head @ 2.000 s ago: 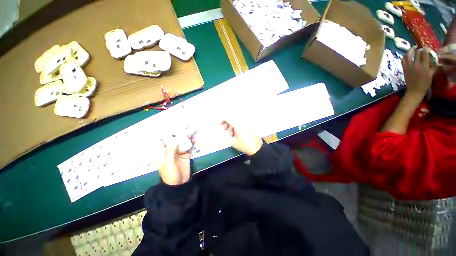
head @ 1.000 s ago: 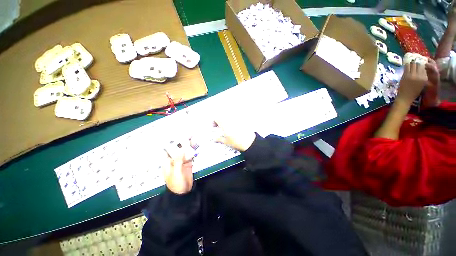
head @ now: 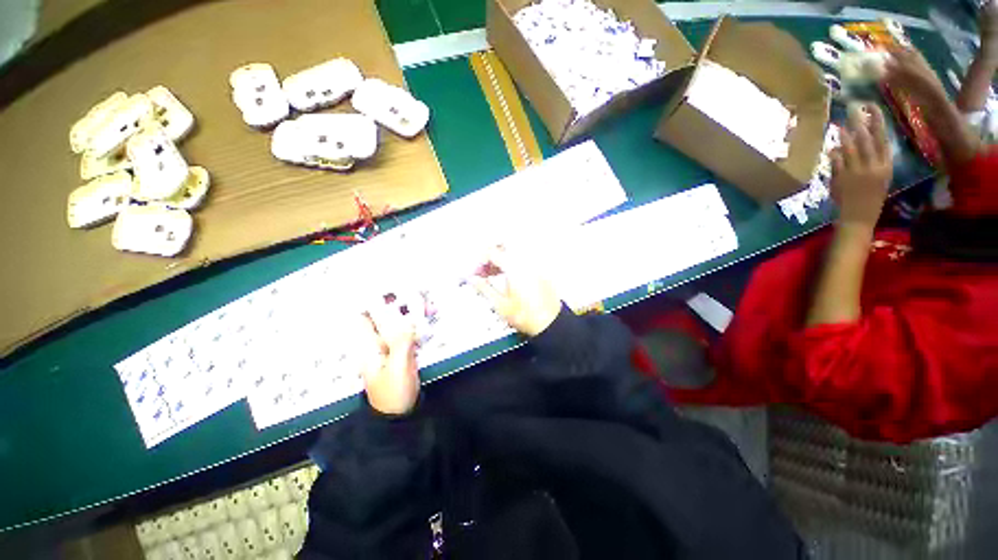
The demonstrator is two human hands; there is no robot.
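Note:
Overlapping white label sheets (head: 208,361) lie in front of me, overexposed in the middle. My left hand (head: 391,366) is over them, its fingers around a white housing (head: 396,305). Two small dark squares show on the housing; its outline melts into the sheets. My right hand (head: 525,301) is to its right, apart from it, fingertips close together beside a small dark reddish spot (head: 489,269). I cannot tell if that spot is a held piece.
Cardboard (head: 252,208) at left bears two groups of housings (head: 159,164). Red wire scraps (head: 361,224) lie at its corner. A yellow strip (head: 507,109) and two open cartons (head: 569,98) of white pieces are behind. A red-clothed person (head: 854,317) works at right. A housing tray (head: 235,520) is below the bench edge.
My left hand stays nearly in place with the housing. My right hand has shifted slightly, and the reddish spot shows more clearly. The neighbour's hands have moved apart.

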